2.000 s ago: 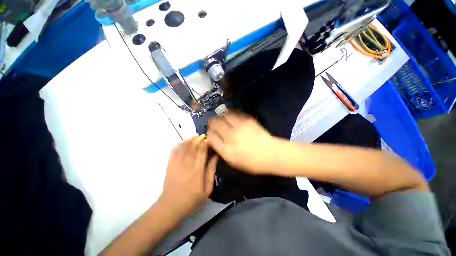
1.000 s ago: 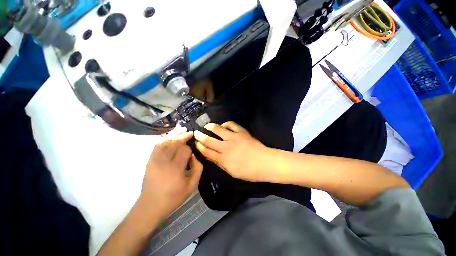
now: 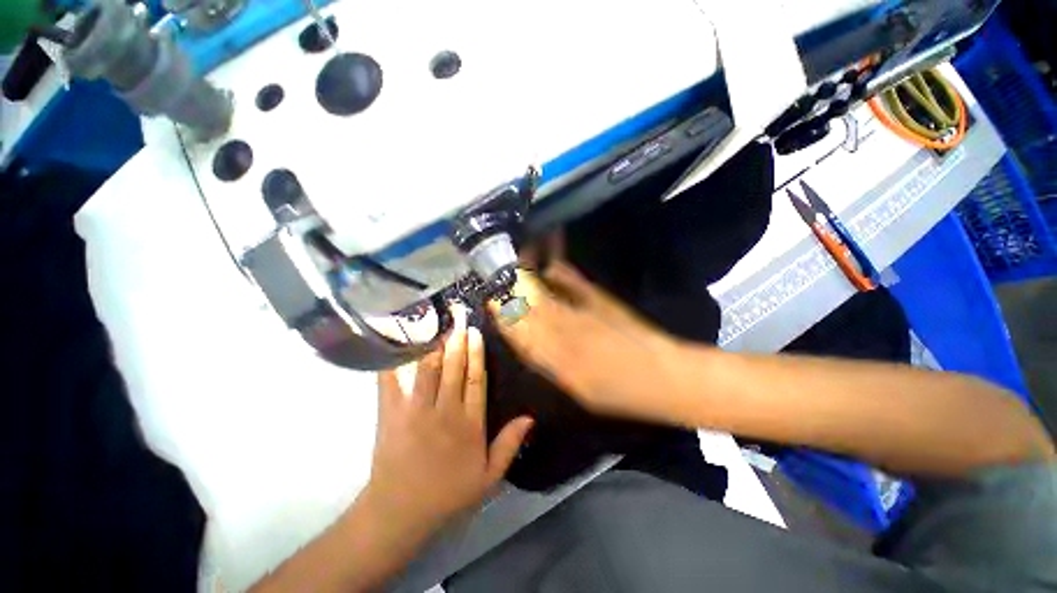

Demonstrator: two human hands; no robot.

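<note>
A black knit garment piece [image 3: 649, 278] lies under and right of the needle area of a white sewing machine [image 3: 510, 87] and hangs down toward the grey-clothed lap. My left hand [image 3: 435, 434] lies flat, fingers spread, its fingertips at the presser foot [image 3: 469, 299] and its thumb on the cloth's left edge. My right hand [image 3: 585, 342] is at the right side of the foot, slightly blurred, its fingertips partly hidden under the needle clamp [image 3: 496, 253]. Whether it grips the cloth cannot be told.
A curved metal guard [image 3: 307, 307] is left of the needle. Thread snips [image 3: 837, 238] and an orange-yellow coil [image 3: 924, 110] lie on the table at right. Blue crates [image 3: 956, 307] stand beyond the table edge. A dark cloth heap [image 3: 70, 394] is at far left.
My left hand has gone from bent fingers at the cloth to flat, spread fingers. My right hand has moved up beside the foot. The camera view has shifted.
</note>
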